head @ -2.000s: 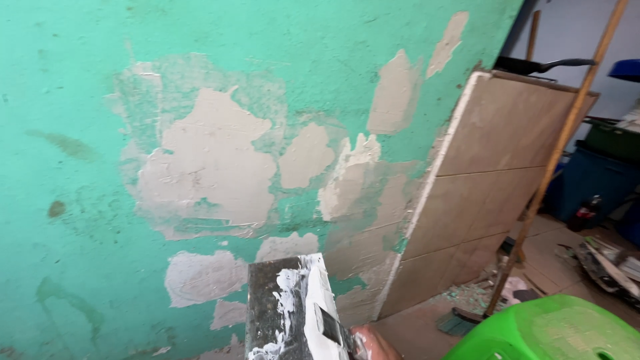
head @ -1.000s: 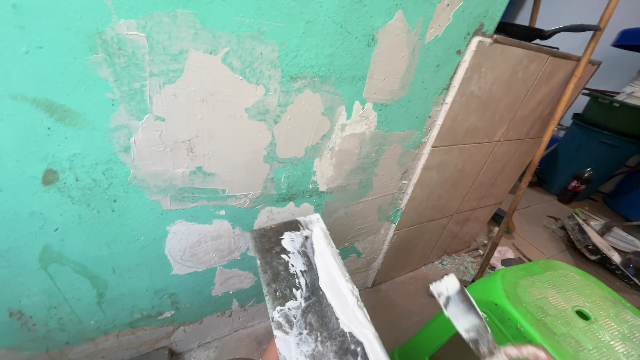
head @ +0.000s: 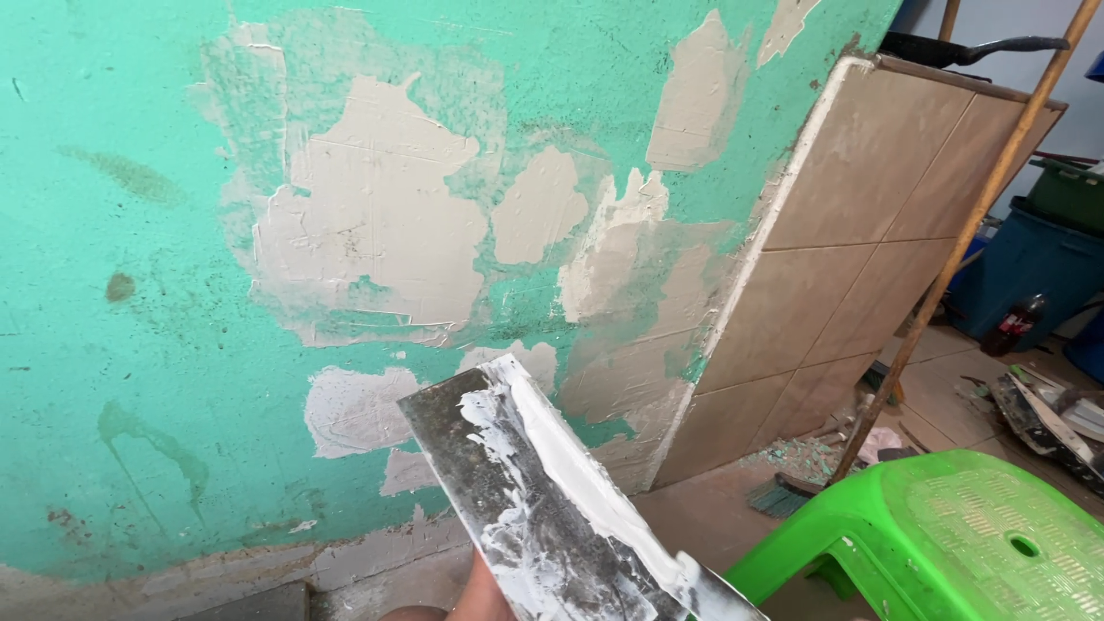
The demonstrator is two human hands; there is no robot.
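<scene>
My left hand point(head: 483, 595) shows at the bottom edge, holding a flat steel plastering blade point(head: 535, 500) smeared with white filler. A thick ridge of white filler point(head: 573, 461) runs along the blade's right edge. At the lower right of the blade, a putty knife point(head: 711, 593) touches the filler; the hand on it is out of frame. Behind them stands a turquoise wall point(head: 216, 362) with dried, pale filler patches point(head: 388, 216) in several places.
A green plastic stool point(head: 940, 509) stands at the lower right. A broom point(head: 975, 233) leans by the tiled half-wall point(head: 828, 259), on which a black pan point(head: 940, 47) rests. Farther right are a blue bin point(head: 1026, 267), a cola bottle point(head: 1013, 326) and a dirty tray point(head: 1048, 427). Rubble point(head: 806, 457) lies near the broom head.
The putty knife, raised above the stool a second ago, has moved left onto the filler-covered blade. My right hand, seen at the lower right then, has left the view.
</scene>
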